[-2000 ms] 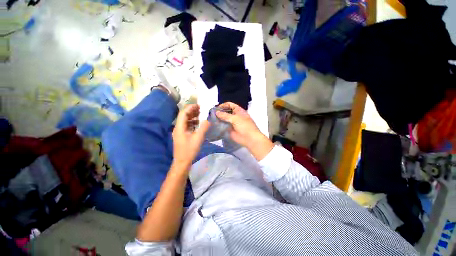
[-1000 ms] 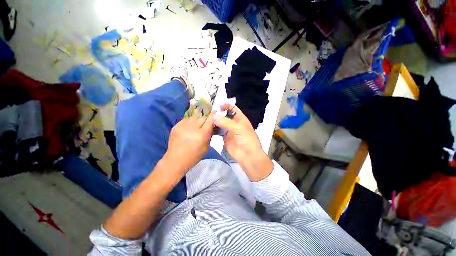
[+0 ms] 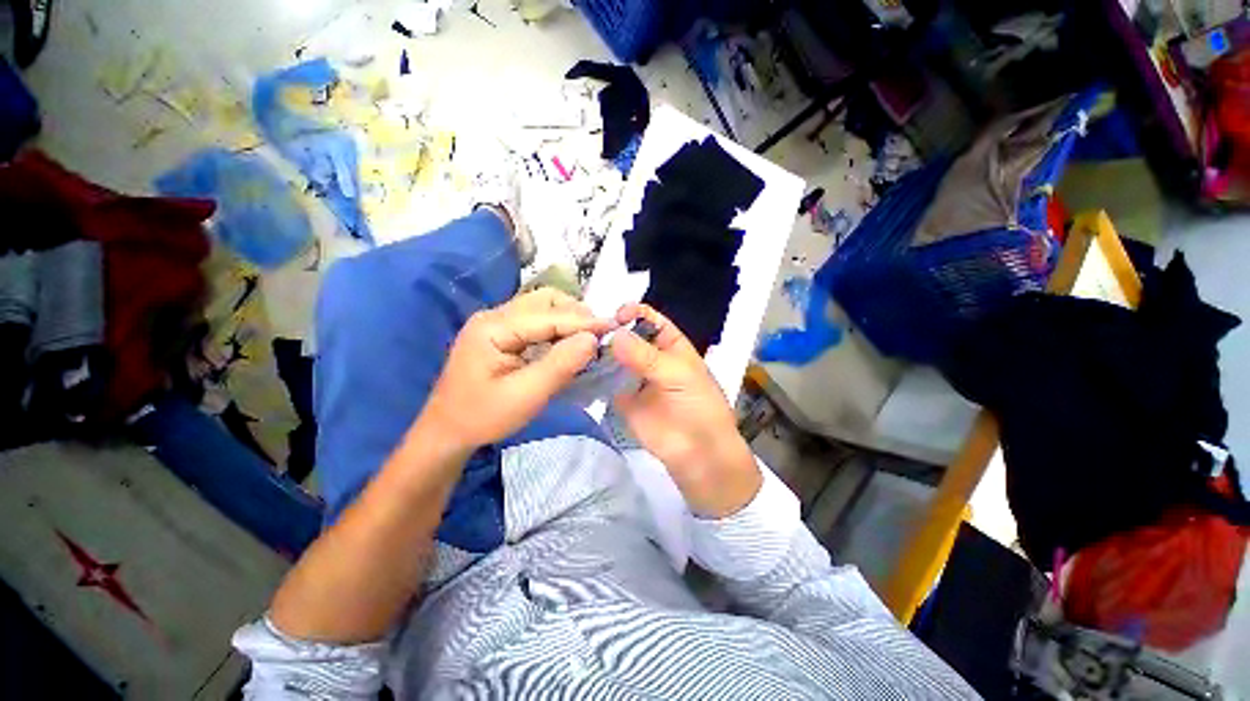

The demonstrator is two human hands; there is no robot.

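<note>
A small greyish fabric piece (image 3: 590, 388), possibly a cuff seen on its inside face, is between my hands above the lap. My left hand (image 3: 510, 367) pinches its upper edge with thumb and fingers. My right hand (image 3: 672, 397) pinches it just to the right, fingertips close to those of my left hand. The fingers hide most of the piece. A pile of overlapping black cuffs (image 3: 696, 226) lies in a column on the white board (image 3: 770, 226) beyond my hands.
Fabric scraps (image 3: 295, 144) litter the pale floor. A blue crate (image 3: 946, 206) and a yellow-edged table (image 3: 946, 514) with black garments (image 3: 1083, 397) and a red bag (image 3: 1158, 582) are at right. Dark red garments (image 3: 137, 260) and a pale surface with a red star (image 3: 165, 548) are at left.
My hands have come together on the fabric piece, which showed more fully in my right hand two seconds ago. The view has turned, shifting the board and pile rightward.
</note>
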